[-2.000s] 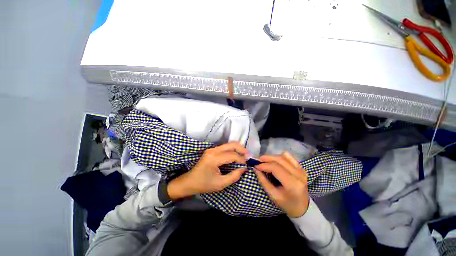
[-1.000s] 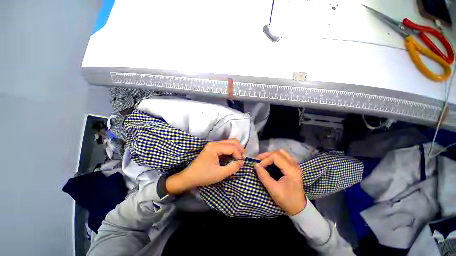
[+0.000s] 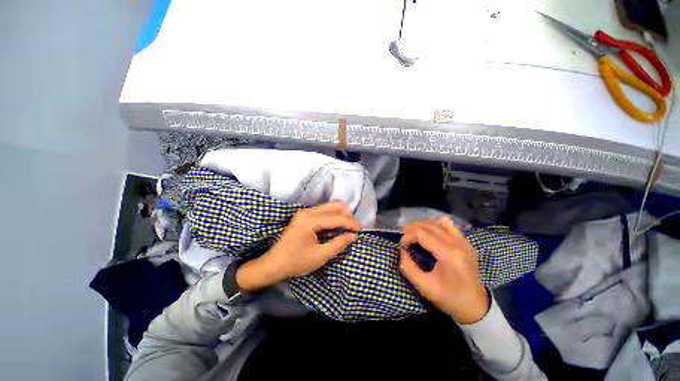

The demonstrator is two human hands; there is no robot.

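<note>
The checked garment (image 3: 358, 279) lies in a soft bundle across the lap, below the table edge. Plain light grey-white cloth (image 3: 276, 173) is bunched along its upper side. My left hand (image 3: 317, 237) pinches the garment's upper edge between thumb and fingers. My right hand (image 3: 445, 262) pinches the same edge a short way to the right. A thin, taut edge runs between the two hands, with a dark navy strip (image 3: 384, 236) showing along it. The fingertips hide the exact spots held.
The white machine table (image 3: 283, 59) is in front, with a measuring tape (image 3: 246, 121) along its edge. Scissors (image 3: 632, 88) and a dark phone-like object (image 3: 643, 16) lie at its right. Grey cut pieces (image 3: 596, 320) are heaped at right; a navy piece (image 3: 142, 290) hangs at left.
My right hand has moved right along the edge, widening the gap between my hands. My left hand has shifted slightly left. The edge between them is now stretched straight.
</note>
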